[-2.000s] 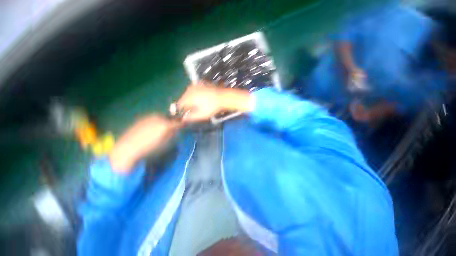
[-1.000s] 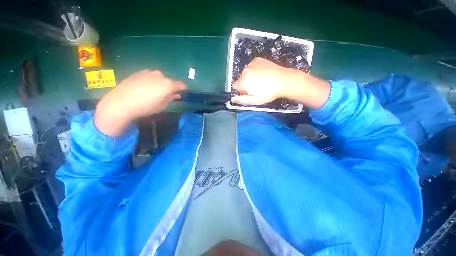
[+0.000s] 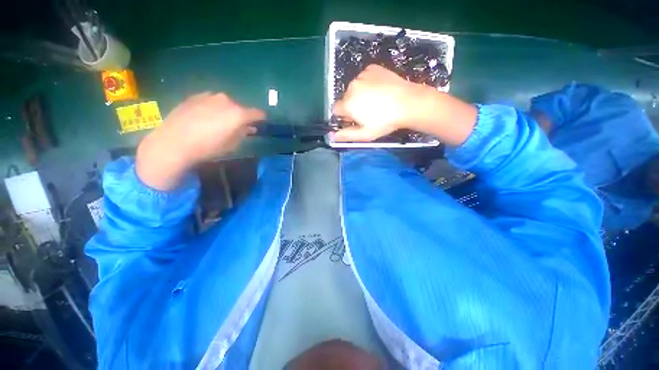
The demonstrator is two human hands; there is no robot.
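Observation:
A thin black panel (image 3: 293, 131) shows almost edge-on between my hands, in front of my chest. My left hand (image 3: 199, 134) grips its left end with the fingertips. My right hand (image 3: 379, 105) grips its right end, over the near left part of the clip tray. The white-rimmed clip tray (image 3: 449, 58) is heaped with black shiny clips (image 3: 426, 54). Whether my right fingers also hold a clip is hidden.
A pale cup (image 3: 108, 52) with thin items stands at the back left, beside an orange sign (image 3: 119, 84) and a yellow label (image 3: 139, 115). A small white piece (image 3: 272, 97) lies beyond the panel. A person in blue (image 3: 600, 134) is at the right.
Since one second ago the tray, labels and cup sit slightly higher in the view. Both hands stay at the panel's ends, with only small shifts. The earliest frame is blurred and tilted.

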